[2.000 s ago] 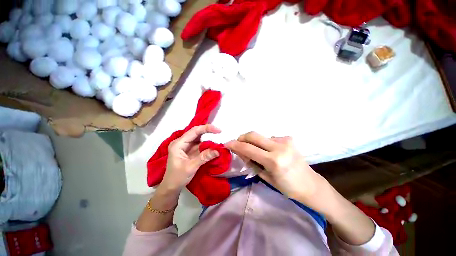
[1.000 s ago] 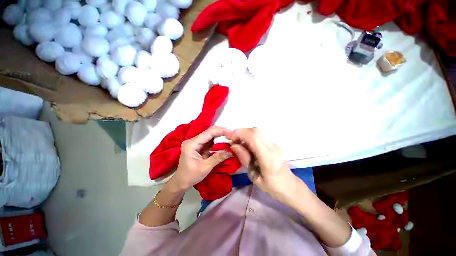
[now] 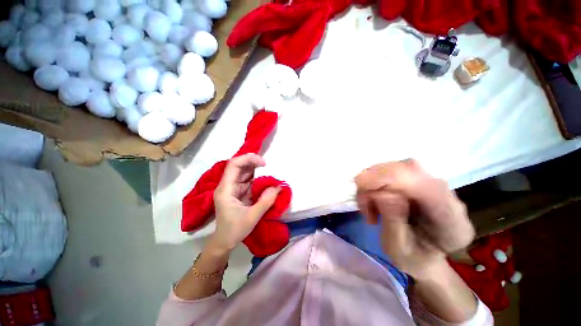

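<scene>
The red plush piece [image 3: 266, 237] lies at the front edge of the white-covered table, partly over my lap, with one tail reaching up the cloth. My left hand [image 3: 237, 200] grips it, thumb and fingers pinching a fold. My right hand [image 3: 414, 213] is away to the right, blurred, with fingers curled and fingertips together. Whether it holds a needle or thread cannot be seen. White pom-poms [image 3: 280, 81] lie on the cloth above the red tail, faint against the white.
A brown carton [image 3: 143, 148] full of white balls stands upper left. Red plush pieces [image 3: 427, 14] are heaped along the back. A tally counter [image 3: 438, 56] and an amber block [image 3: 472, 70] lie upper right. A white sack [image 3: 32, 219] stands at left.
My right hand has moved away from the red piece, out to the right. My left hand still grips the piece. The view has shifted slightly.
</scene>
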